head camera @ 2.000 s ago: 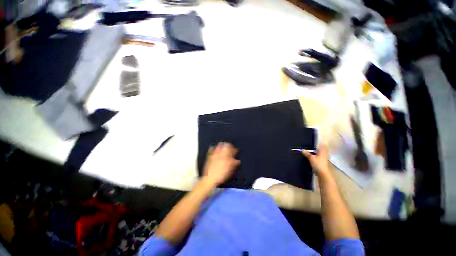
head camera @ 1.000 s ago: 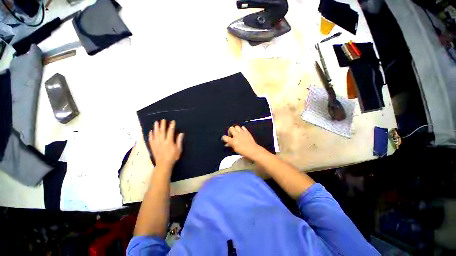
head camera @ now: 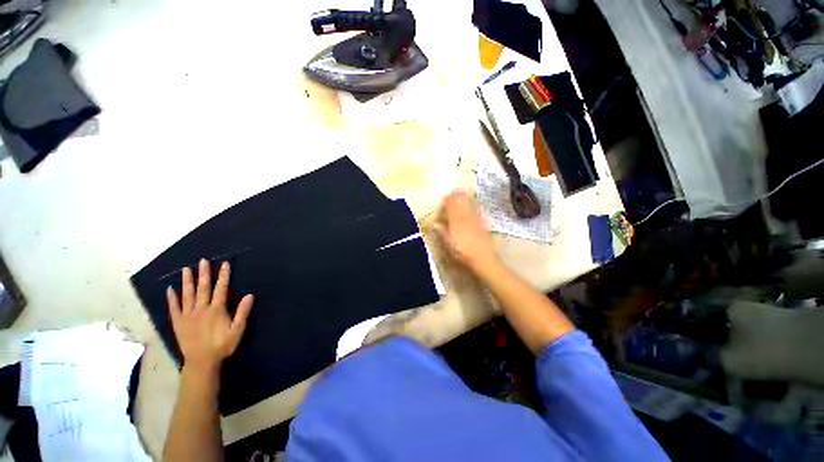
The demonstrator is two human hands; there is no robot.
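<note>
A black garment panel (head camera: 298, 262) lies flat in front of me, with a white slit near its right end and thin chalk lines. A white piece (head camera: 359, 336) shows from under its lower edge. My left hand (head camera: 208, 316) rests flat on the panel's left part, fingers spread. My right hand (head camera: 463, 227) is off the panel, over the table just right of it, slightly blurred. Its fingers point away from me and I cannot see anything in them.
The iron (head camera: 369, 56) stands beyond the panel. Shears (head camera: 517, 185) lie on a mesh pad (head camera: 542, 221) at right. Black pieces (head camera: 569, 149) and a blue block (head camera: 601, 238) lie farther right. White pieces (head camera: 77, 388) are at lower left, grey cloth (head camera: 41, 104) at upper left.
The view has swung right. My right hand has left the panel and moved right toward the mesh pad. My left hand still lies on the panel, nearer its left end.
</note>
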